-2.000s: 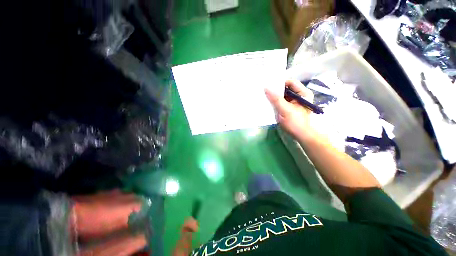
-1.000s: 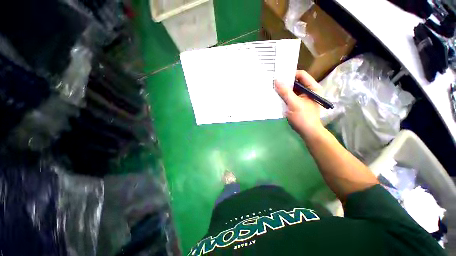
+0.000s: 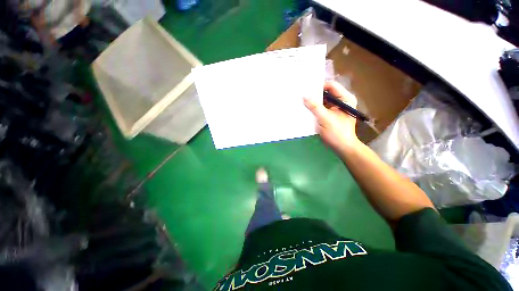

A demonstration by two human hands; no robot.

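Observation:
My right hand (image 3: 337, 120) comes in from the right and grips the right edge of a white sheet (image 3: 259, 102), with the thumb on top of the sheet. The sheet is held up over the floor; its face is mostly glaring white, with faint marks near its top edge. A black pen (image 3: 347, 106) is also held in the fingers of my right hand, pointing down to the right. My left hand is not in view.
A pale bin (image 3: 165, 105) stands behind the sheet at upper left. Dark bagged goods (image 3: 62, 182) line the left. On the right are an open cardboard box (image 3: 378, 85), clear plastic bags (image 3: 444, 153), a white tabletop (image 3: 432, 40) and another pale bin (image 3: 484, 236). A foot (image 3: 262, 175) shows on the green floor.
The pale bin ahead appears nearer and further left. The bin with white contents on the right has passed towards the lower right edge. My left hand, seen low earlier, has left view. The right-hand grip is unchanged.

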